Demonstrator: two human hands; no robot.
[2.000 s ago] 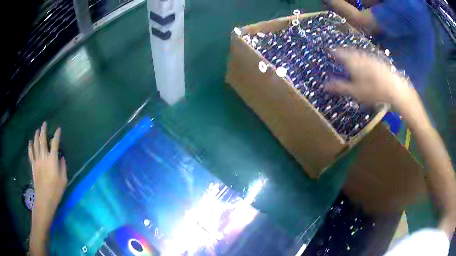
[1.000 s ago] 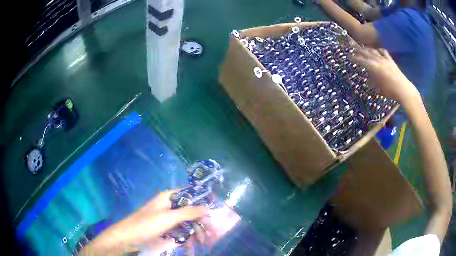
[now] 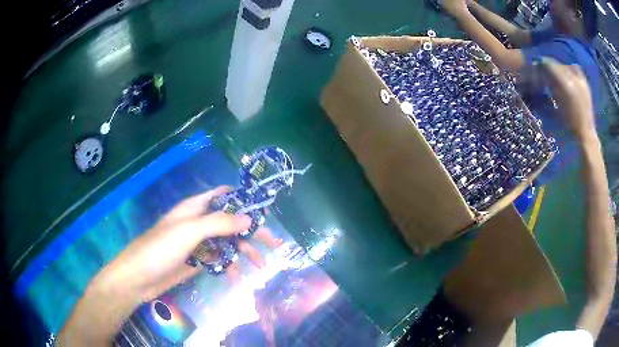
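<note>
My left hand holds several wired circuit boards above the printed mat. Their pale wires stick out past my thumb. My right hand is raised over the far right side of the open cardboard carton. A blurred dark item shows at its fingertips; I cannot tell if the hand grips it. The carton is filled with dense circuit boards, with white round end pieces over its left edge.
A white-faced round housing lies at left, wired to a dark unit. Another housing lies behind the white post. A person in blue is beyond the carton. Its flap hangs near right.
My left hand came in from the far left and now holds boards, raised a little since a second ago. My right hand moved from over the carton's boards to its far right side.
</note>
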